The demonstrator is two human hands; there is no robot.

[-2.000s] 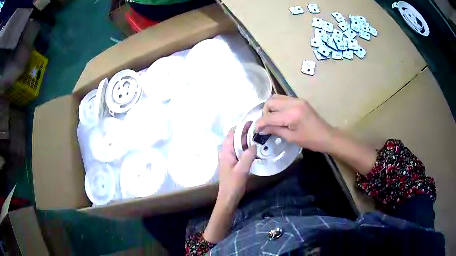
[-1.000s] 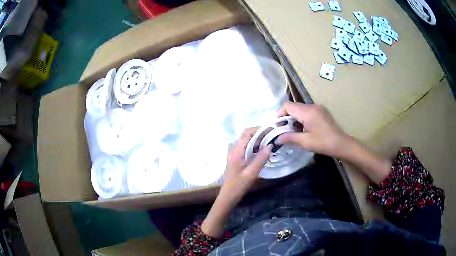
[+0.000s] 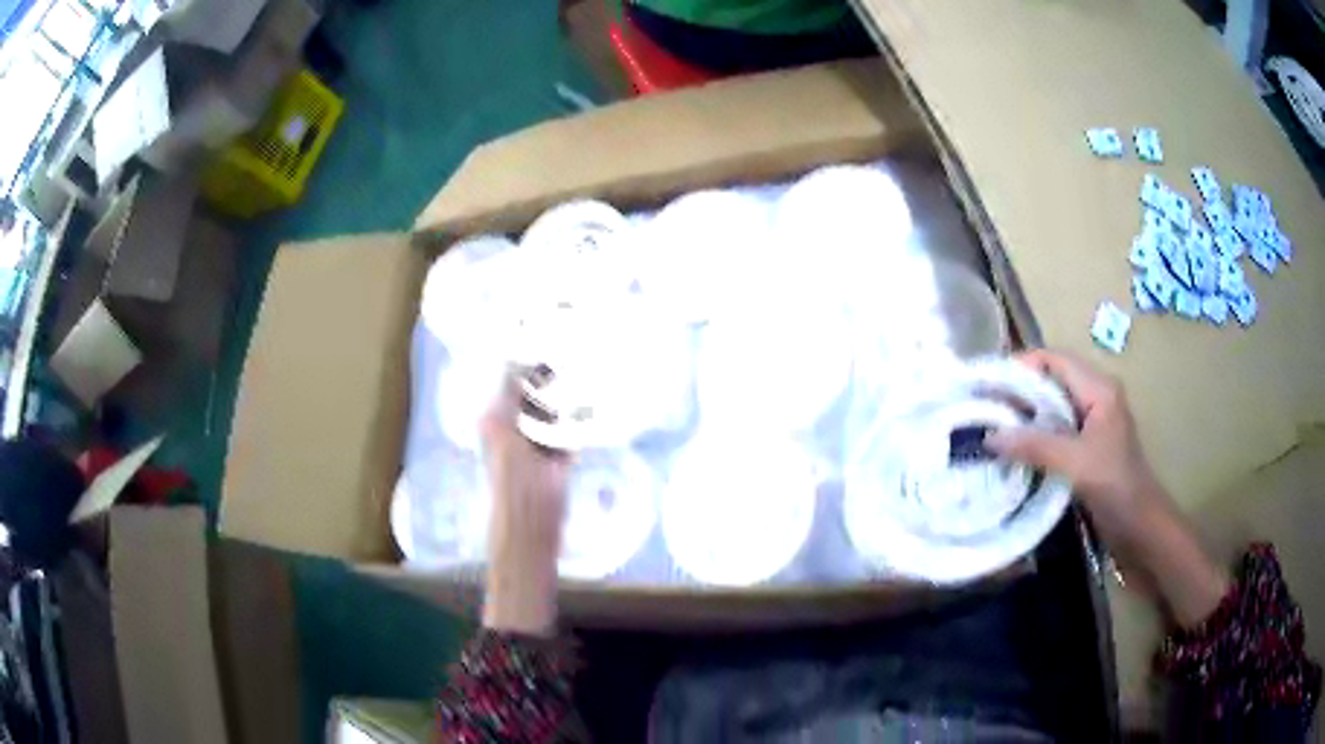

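Observation:
My right hand [image 3: 1104,443] grips the rim of a round white base [image 3: 930,509] at the carton's right end. A small black piece [image 3: 971,443] shows at its fingertips, over the middle of the base. My left hand [image 3: 520,472] is blurred, its fingers on the edge of another white base [image 3: 603,393] with dark holes, above the carton's left half. More overexposed white bases [image 3: 738,502] lie in rows in the open brown carton [image 3: 327,393]. Small pale square pieces [image 3: 1192,247] lie in a loose pile on the cardboard-covered table [image 3: 1039,131], a few apart.
A yellow crate [image 3: 276,146] and brown boxes [image 3: 167,625] stand on the green floor at the left. Part of a person in green [image 3: 741,32] is beyond the carton, near something red [image 3: 654,61]. Another white base [image 3: 1301,90] shows at the far right.
The view has shifted, so the carton appears farther right. My left hand has left the first base and moved left to another one. My right hand still holds the first base.

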